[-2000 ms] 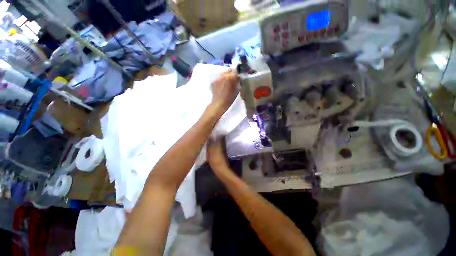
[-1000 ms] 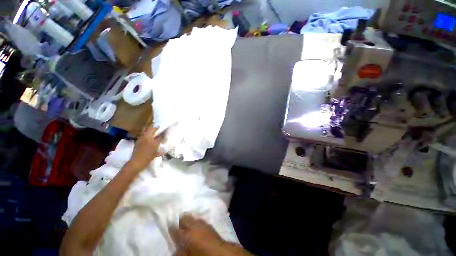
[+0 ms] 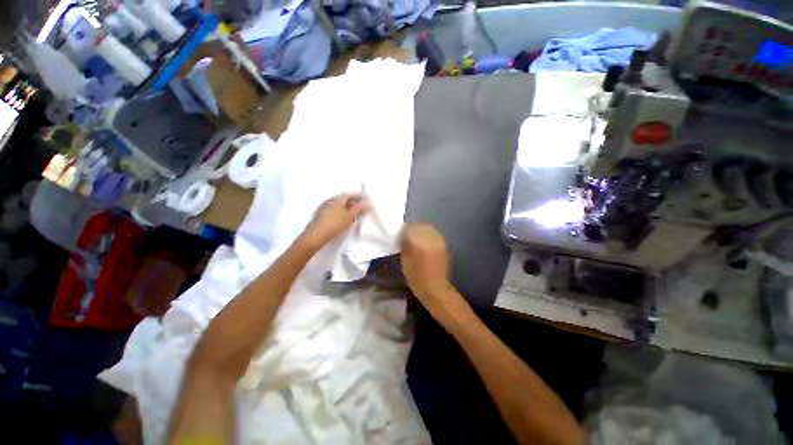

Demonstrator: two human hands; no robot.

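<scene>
A stack of flat white fabric panels lies on the table left of the overlock machine. My left hand pinches white fabric at the stack's front part. My right hand is closed at the right corner of the same white piece, whose front edge is lifted and folded between my hands. Loose white fabric heaps below, over the lap. The machine's lit needle area has no hand at it.
White tape rolls lie left of the stack. Light blue fabric lies behind the grey table surface. A red object is at lower left. White fabric in a clear bag is at lower right.
Both hands have moved up and right from the lower heap and the stack's lower left to the stack's front edge. The right hand now grips the fabric's corner. White fabric now covers the stack's left side.
</scene>
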